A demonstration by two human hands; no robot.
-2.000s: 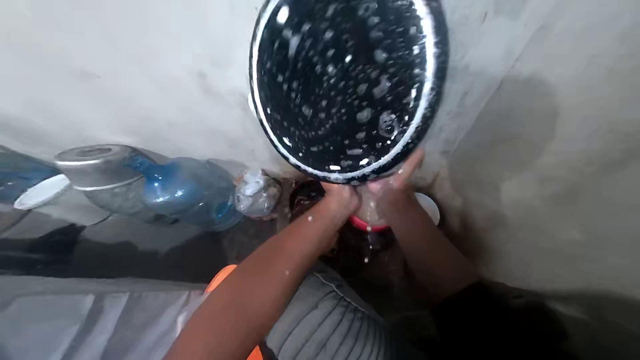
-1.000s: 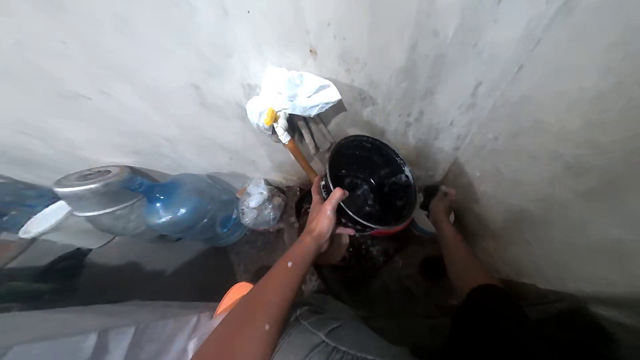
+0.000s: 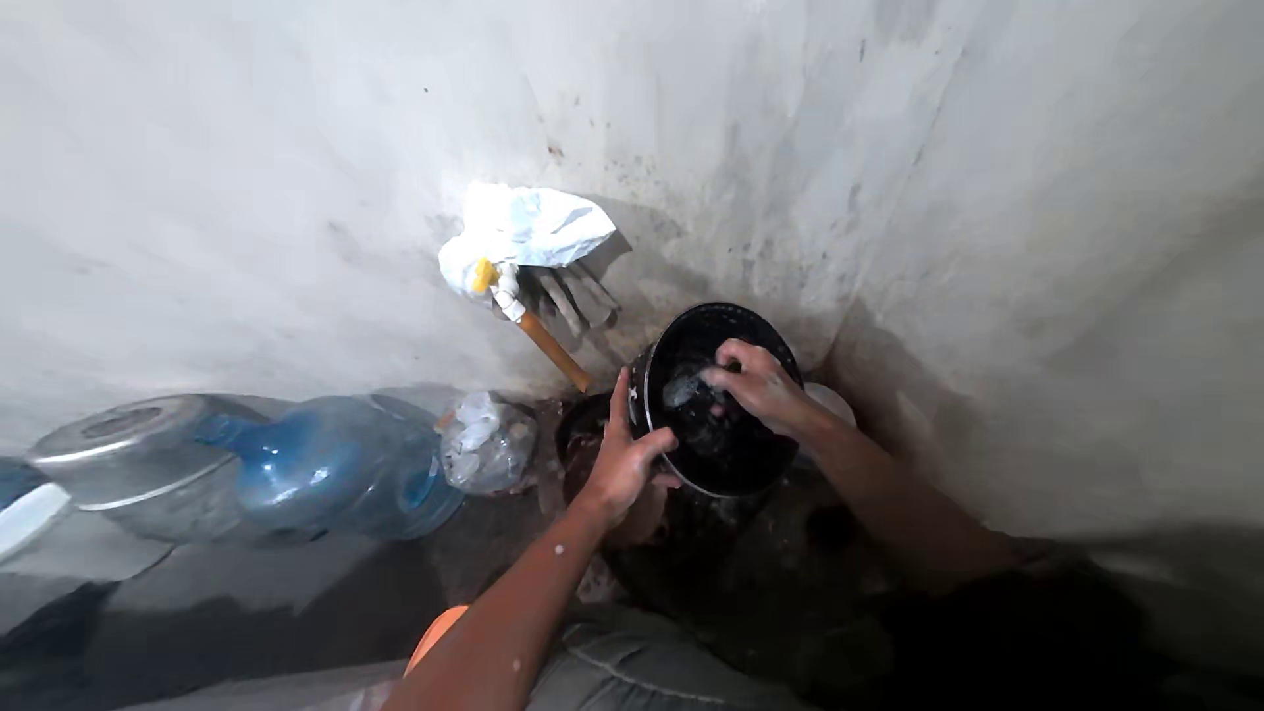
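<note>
A black pot point(image 3: 726, 464) with a pale rim is tilted toward me near the middle of the head view. My left hand point(image 3: 629, 464) grips its left side, thumb over the rim and fingers along the outside. Inside the pot is my right hand point(image 3: 752, 383), its fingers curled around a small, pale, wet thing point(image 3: 681, 389), perhaps a scrubber or suds; which one I cannot tell. Soapy spots show on the pot's dark inner wall. Below and left of the pot, partly hidden, is a dark basin point(image 3: 578, 434).
A tap with a yellow handle point(image 3: 484, 276) and an orange hose point(image 3: 553, 351) are at the wall, beside a white plastic bag point(image 3: 553, 225). Leftward stand a clear bag point(image 3: 486, 444), a blue water jug point(image 3: 326, 464) and a metal pot point(image 3: 148, 464). A white container point(image 3: 829, 403) sits behind my right wrist.
The black pot, raised high two seconds ago, is now lower and tilted. My right hand has moved from the pot's right side into it, while my left hand keeps hold of the rim.
</note>
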